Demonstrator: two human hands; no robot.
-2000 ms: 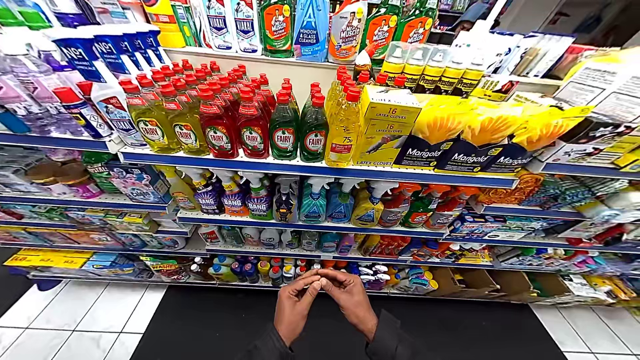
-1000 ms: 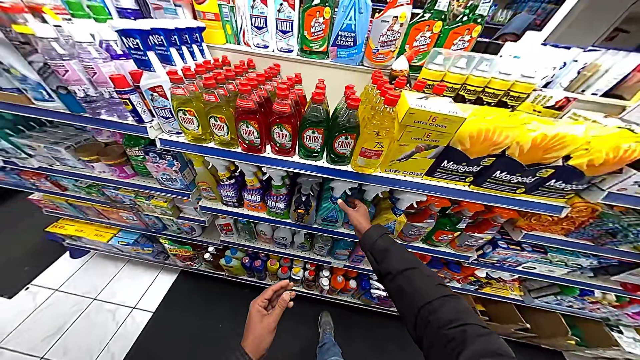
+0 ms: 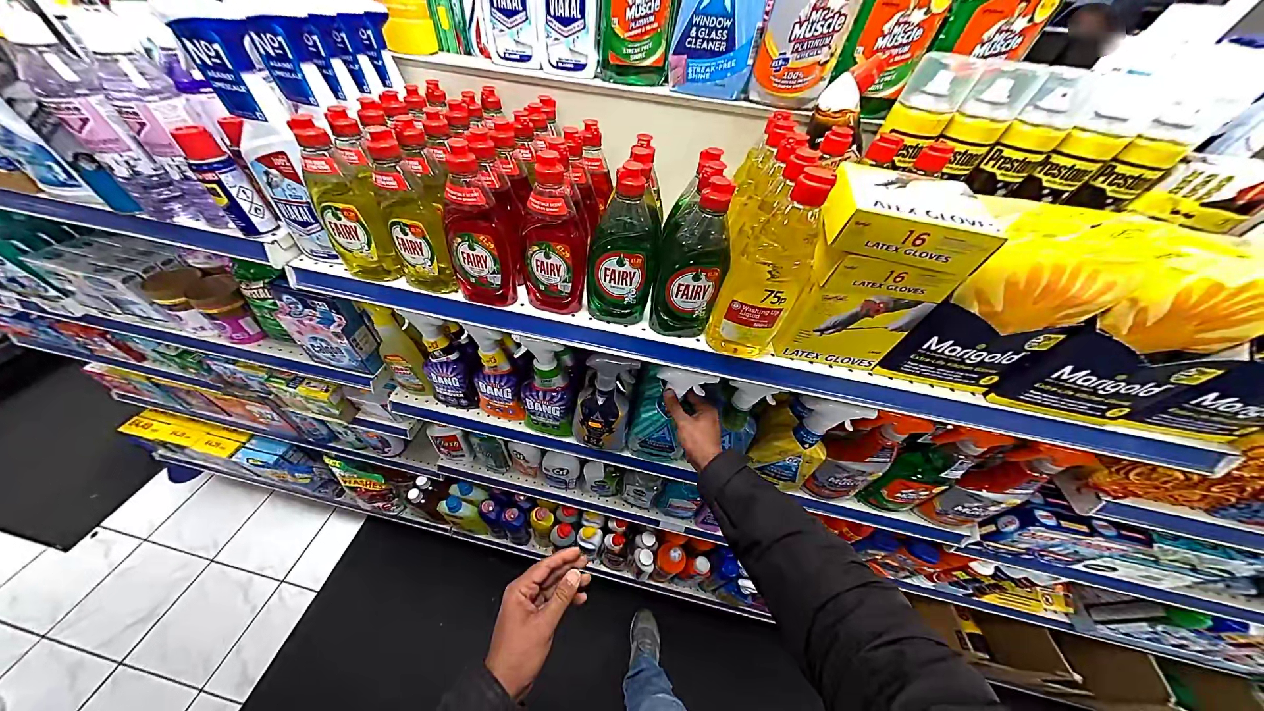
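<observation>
My right hand [image 3: 697, 427] reaches onto the second shelf, its fingers at the neck of a teal spray bottle [image 3: 652, 420] with a white trigger head; how firmly they hold it is hard to tell. To its left stand a dark spray bottle [image 3: 600, 405] and purple Cillit Bang spray bottles [image 3: 498, 380]. A yellow spray bottle [image 3: 787, 444] is on its right. My left hand [image 3: 536, 612] hangs in the air low in front of the shelves, fingers loosely curled, holding nothing.
Above my right hand, the blue shelf edge [image 3: 553, 324] runs below green Fairy bottles [image 3: 620, 259], yellow washing-up liquid [image 3: 765, 276] and latex glove boxes [image 3: 859, 306]. Small bottles [image 3: 591, 538] fill the lowest shelf. A black mat [image 3: 395, 612] and white tiles [image 3: 168, 583] cover the floor.
Two seconds ago both hands were together low in front of the shelves. They have parted, and my right hand has gone up to the spray bottles. My left hand has stayed low.
</observation>
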